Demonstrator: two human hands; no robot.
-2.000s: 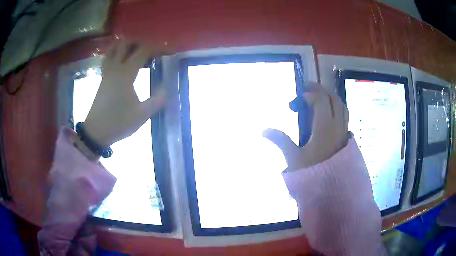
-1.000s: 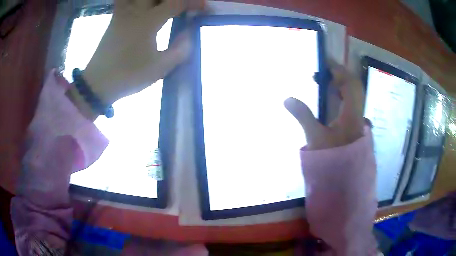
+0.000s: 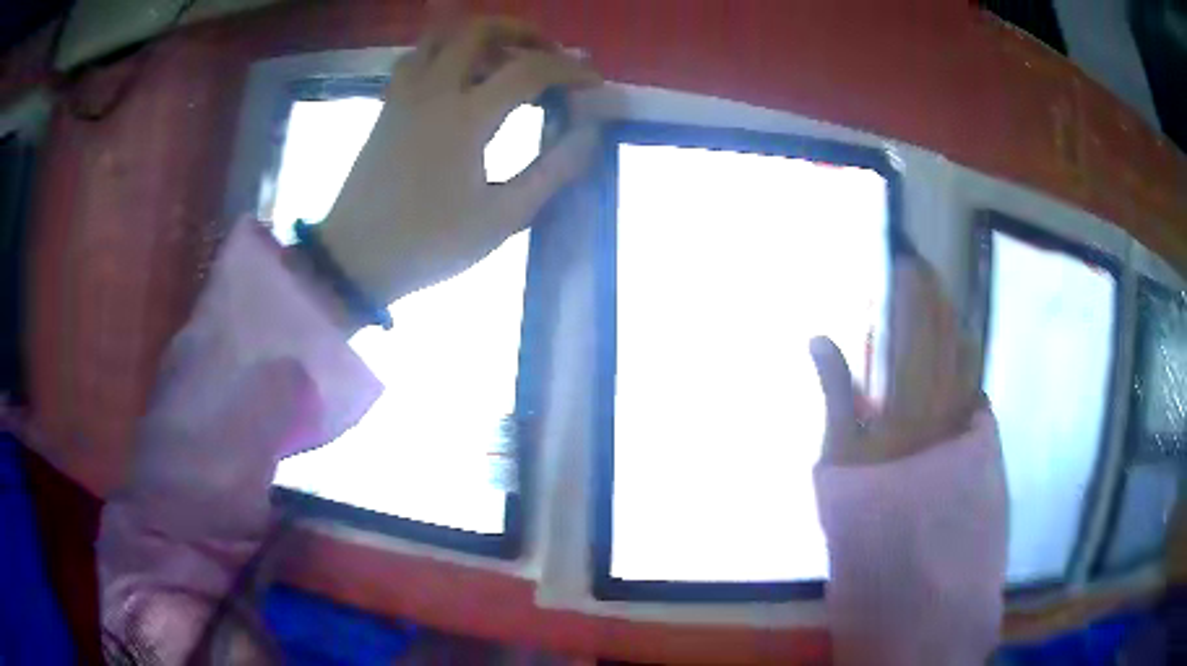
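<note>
The left tablet [image 3: 430, 390] and the middle tablet [image 3: 716, 364] lie side by side on whitish foam sheets, both screens glaring white. My left hand [image 3: 443, 169] reaches over the upper part of the left tablet, thumb and fingers apart around its top right corner; the fingertips are blurred. My right hand [image 3: 905, 364] lies at the right edge of the middle tablet, fingers along the border and thumb apart over the screen. Neither hand visibly holds anything up. A third tablet [image 3: 1048, 403], its screen pale, lies right of my right hand.
A fourth tablet [image 3: 1152, 429] is partly visible at the far right. The tablets lie on a red-orange bench top [image 3: 143, 260]. A pale board [image 3: 111, 29] with a dark cable is at the upper left. Blue items [image 3: 332, 627] show below the bench's front edge.
The view has shifted, so the tablets first moved up and right, then down and right. My left hand stays by the left tablet's top right corner. My right fingers lie straighter along the middle tablet's edge.
</note>
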